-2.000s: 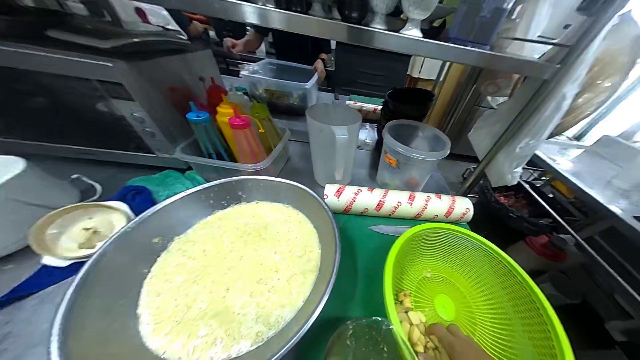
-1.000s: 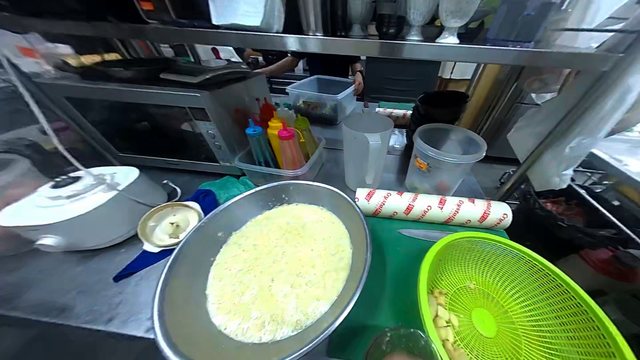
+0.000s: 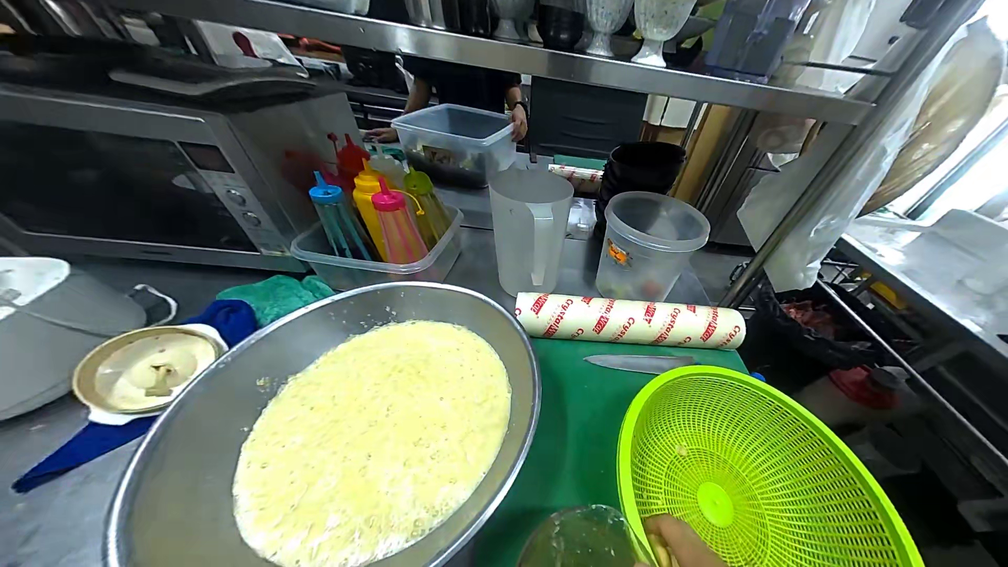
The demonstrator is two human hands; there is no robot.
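My right hand (image 3: 683, 542) shows only in part at the bottom edge, inside the near left wall of a lime-green plastic colander (image 3: 764, 465). Its fingers are closed around pale yellow food pieces (image 3: 660, 551), mostly cut off by the frame. Just left of the colander is a clear round container (image 3: 579, 539), partly visible. My left hand is not in view. A large steel bowl (image 3: 189, 441) of frothy pale yellow liquid (image 3: 378, 441) stands to the left. Beyond the colander, a knife blade (image 3: 638, 363) lies on a green cutting board (image 3: 579, 409), before a cling film roll (image 3: 630, 320).
Behind the bowl are squeeze bottles (image 3: 386, 220) in a plastic tub (image 3: 370, 272), a plastic jug (image 3: 529, 228) and a clear bucket (image 3: 652, 248). A metal shelf (image 3: 488, 51) crosses above. A microwave (image 3: 142, 181) stands left. Across the counter, a co-worker's hand (image 3: 519, 122) touches a clear box (image 3: 457, 138).
The pale pieces seen in the colander in both earlier frames are mostly gone from view there. My right hand, inside the colander two seconds ago, is again at its near left side.
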